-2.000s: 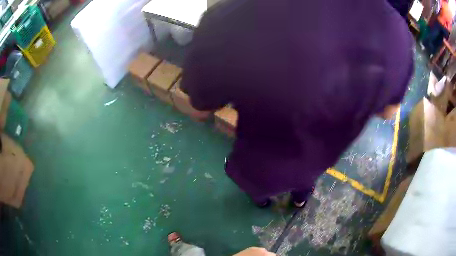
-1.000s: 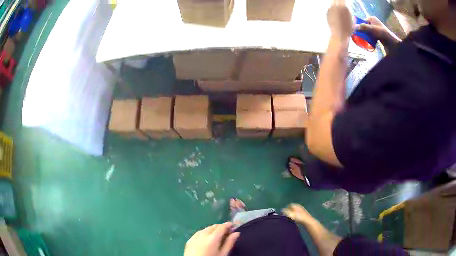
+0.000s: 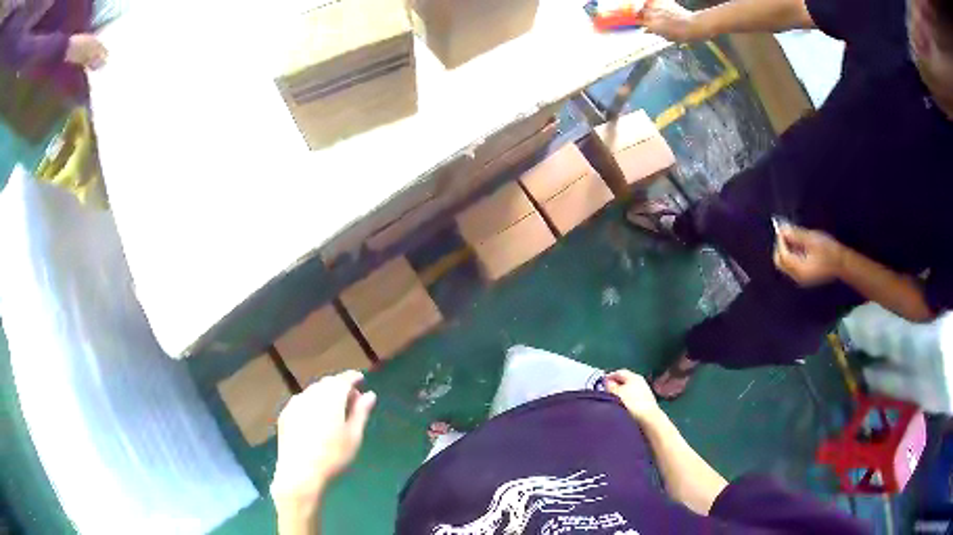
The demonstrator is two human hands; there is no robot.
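Note:
My left hand (image 3: 319, 434) is raised at the lower left, empty, with its fingers loosely bent and partly apart. My right hand (image 3: 625, 395) is low at my shirt hem; its fingers are curled and I cannot tell if they hold the cloth. A carton with dark bands (image 3: 361, 89) stands on the white table (image 3: 199, 199), beyond my left hand. A second carton (image 3: 475, 29) stands right of it, cut off by the top edge. Neither hand touches a carton.
Several cartons (image 3: 392, 305) line the floor along the table. A person (image 3: 826, 178) at the right holds a red and blue item (image 3: 619, 15). Another person's hand (image 3: 86, 50) is at top left. A white translucent stack (image 3: 115, 387) stands left, a red stool (image 3: 869, 447) lower right.
The view has turned and moved closer to the table. My left hand has risen and moved left. A second person now shows at top left, and the red stool has come into view.

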